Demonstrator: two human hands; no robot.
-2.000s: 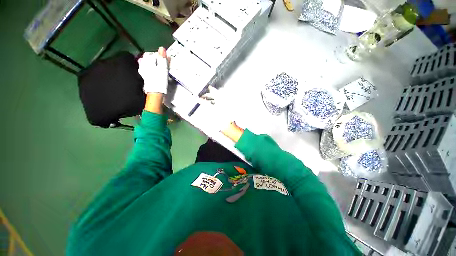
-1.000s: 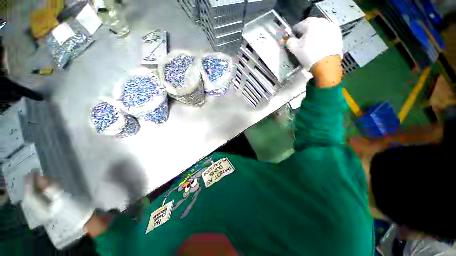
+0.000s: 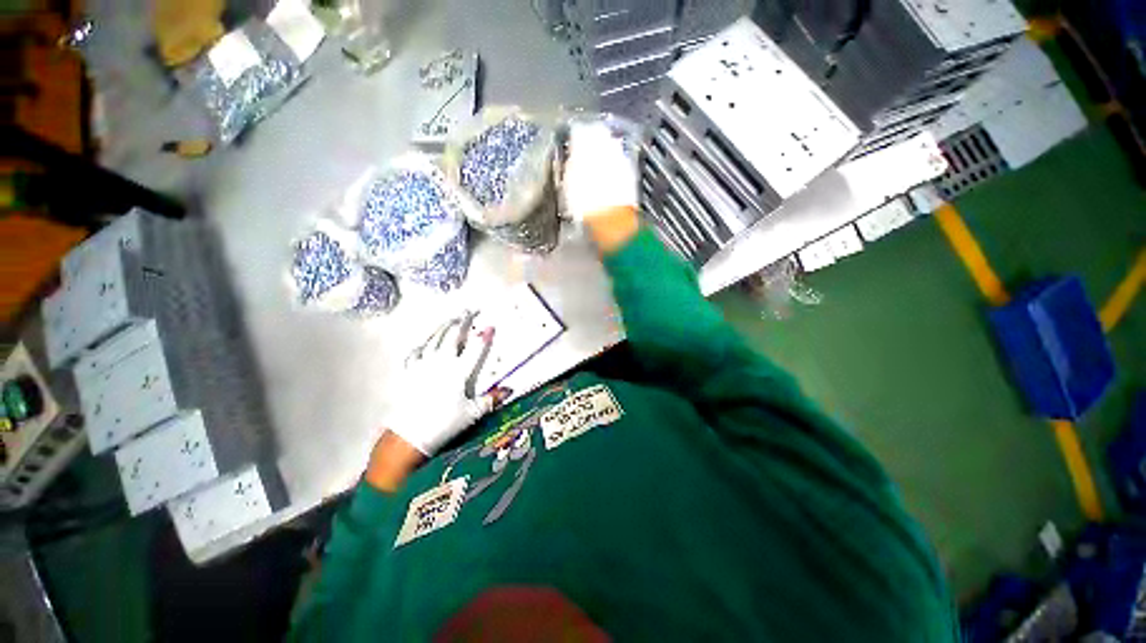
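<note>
A pale sheet-metal part (image 3: 534, 329) lies at the table's front edge before me. My left hand (image 3: 437, 383), in a white glove with bare-looking fingertips, holds it, with fingers on its face and the thumb by the near edge. My right hand (image 3: 600, 173), in a white glove, is at the mouth of the rightmost bag of fasteners (image 3: 618, 126). Its fingers are hidden, so its grip cannot be told. Three more open bags of blue-silver bits (image 3: 500, 157) stand in a row to the left of it.
Stacked brackets (image 3: 132, 383) stand at the left edge. Slotted metal parts (image 3: 710, 170) are stacked at the right, one with a white holed face on top. A small holed card (image 3: 446, 94), a flat bag of parts (image 3: 251, 88) and a clear jar (image 3: 365, 44) lie farther back.
My left hand has moved right from the left stack to the table edge, with a part under it. My right hand has left the slotted parts and moved to the rightmost bag. The view has shifted.
</note>
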